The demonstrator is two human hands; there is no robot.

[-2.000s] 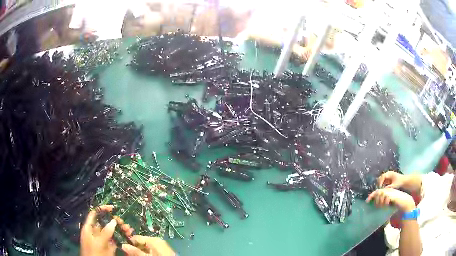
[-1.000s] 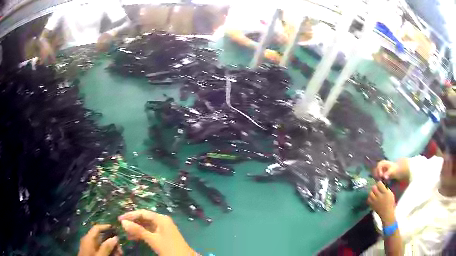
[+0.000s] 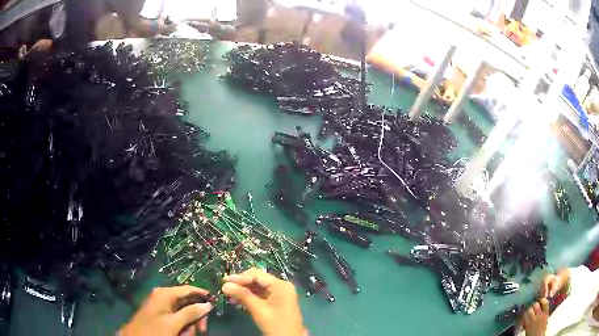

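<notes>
My left hand [image 3: 172, 311] is at the bottom, closed around a narrow black housing [image 3: 192, 300] that shows between thumb and fingers. My right hand [image 3: 264, 300] is just to its right, thumb and forefinger pinched together near the housing's end. A small pale and reddish piece shows at these fingertips; I cannot tell what it is. The tangled pile of green circuit boards [image 3: 220, 239] lies just beyond both hands.
A large heap of black housings [image 3: 85, 164] covers the left. More black heaps [image 3: 387, 151] lie at centre and right, with a pale wire [image 3: 383, 147] across them. White shelf legs [image 3: 435, 80] stand behind. A co-worker's hands [image 3: 546, 303] are at lower right.
The view has shifted, so the bench contents sit further right. My right hand has closed its fingertips near the left hand. The left hand still holds a black piece.
</notes>
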